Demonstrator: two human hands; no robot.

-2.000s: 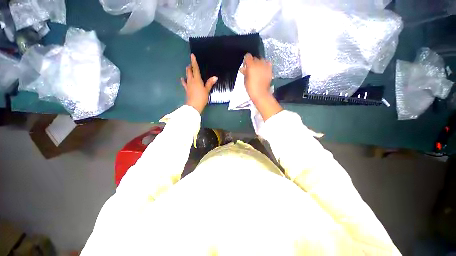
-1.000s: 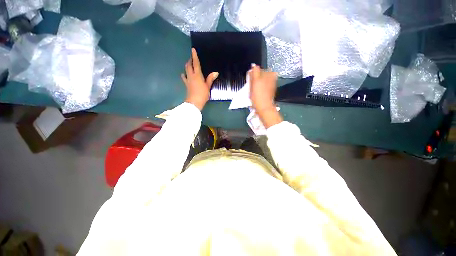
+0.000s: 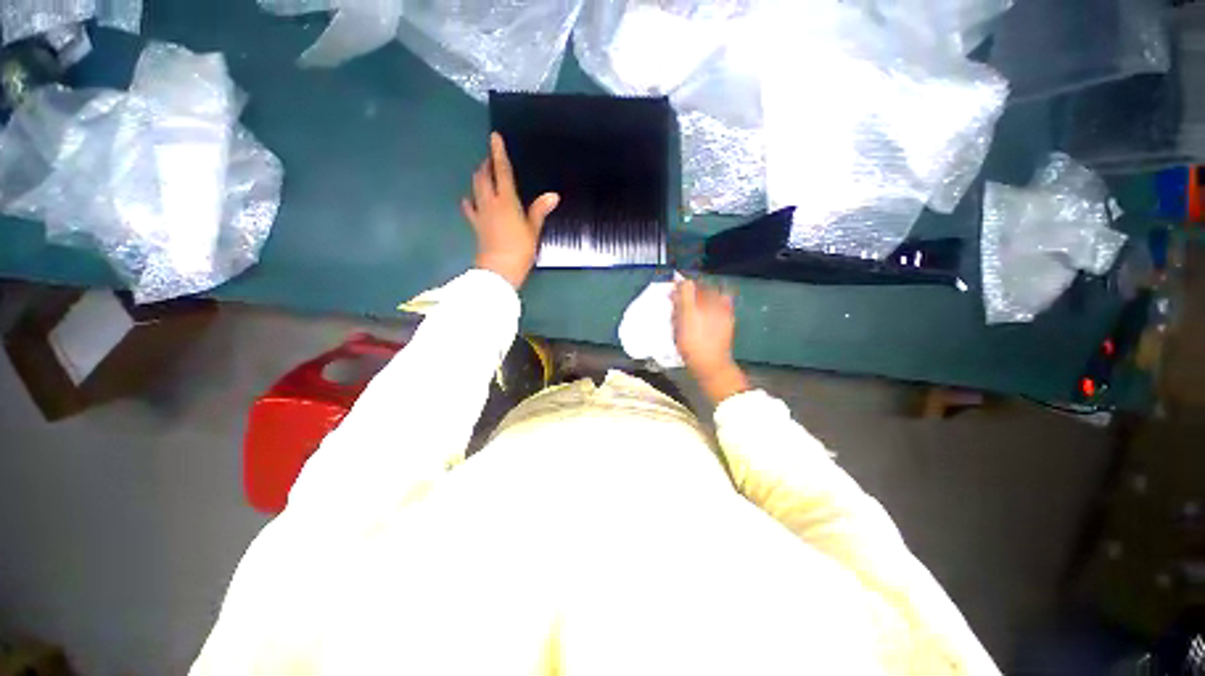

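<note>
A black square heat sink [image 3: 595, 165] lies on the green bench mat, its ridges catching light along the near edge. My left hand [image 3: 505, 218] rests on its left edge, fingers spread, thumb on the ridges. My right hand [image 3: 704, 324] is off the heat sink, near the bench's front edge, with its fingers closed on a white wiping cloth [image 3: 648, 324] that hangs to the left. Black narrow parts [image 3: 753, 247] lie to the right, partly under bubble bags.
Bubble bags [image 3: 859, 126] are heaped behind and to the right, with others at the left [image 3: 179, 185] and far right [image 3: 1037, 244]. A red stool [image 3: 291, 429] and a cardboard box [image 3: 66, 350] stand below the bench. Orange-red ended tools [image 3: 1094, 376] lie at the right edge.
My right hand has moved from the heat sink's right side toward the front edge, carrying the cloth. My left hand stays on the left edge. The view has shifted slightly.
</note>
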